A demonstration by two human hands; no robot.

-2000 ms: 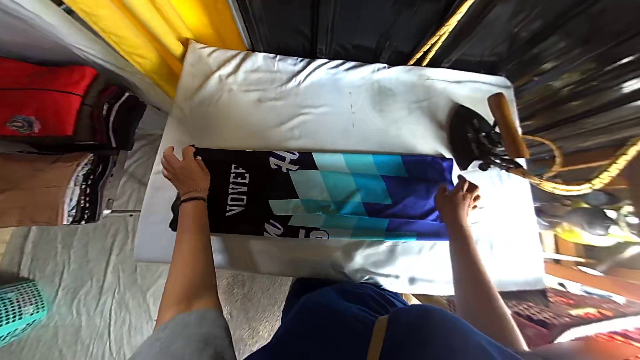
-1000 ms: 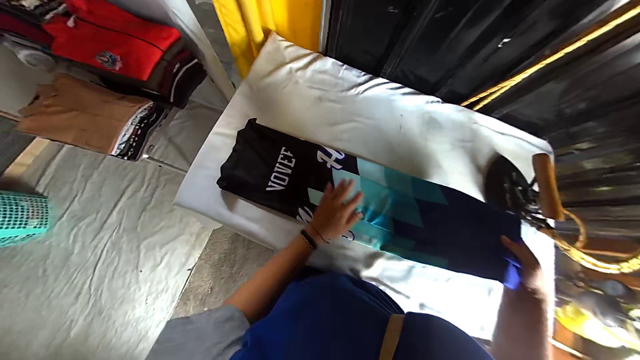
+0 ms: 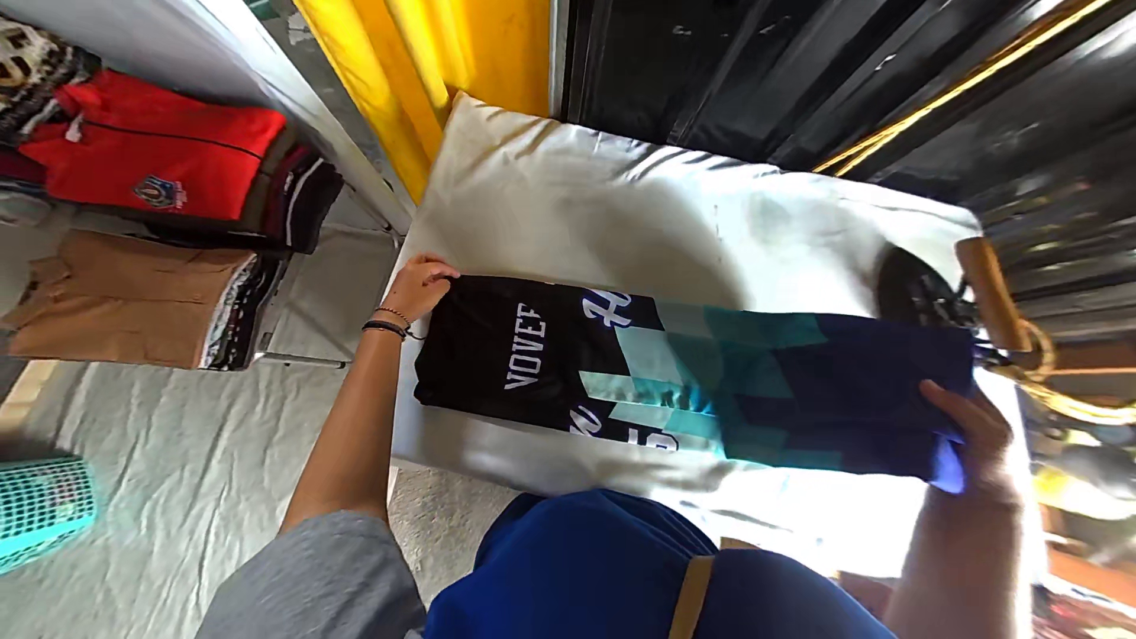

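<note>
A jersey [image 3: 683,373] in black, teal and dark blue, bearing white lettering, lies folded into a long strip across a table covered with pale cloth [image 3: 612,213]. At its black end, my left hand [image 3: 421,288] pinches the far corner between thumb and fingers. My right hand [image 3: 972,426] grips the dark blue end, thumb on top and fingers mostly hidden beneath. An iron [image 3: 927,288] with a wooden handle [image 3: 991,293] stands just beyond the blue end, partly in shadow.
Folded garments, a red one [image 3: 169,146] and a brown one [image 3: 133,297] on top, lie in stacks at the left. A teal plastic basket [image 3: 44,510] sits on the floor. Yellow rope [image 3: 967,84] crosses the corrugated dark wall, beside a yellow curtain [image 3: 497,53].
My left hand has moved from the middle of the jersey to its black far corner. My right hand still holds the blue end.
</note>
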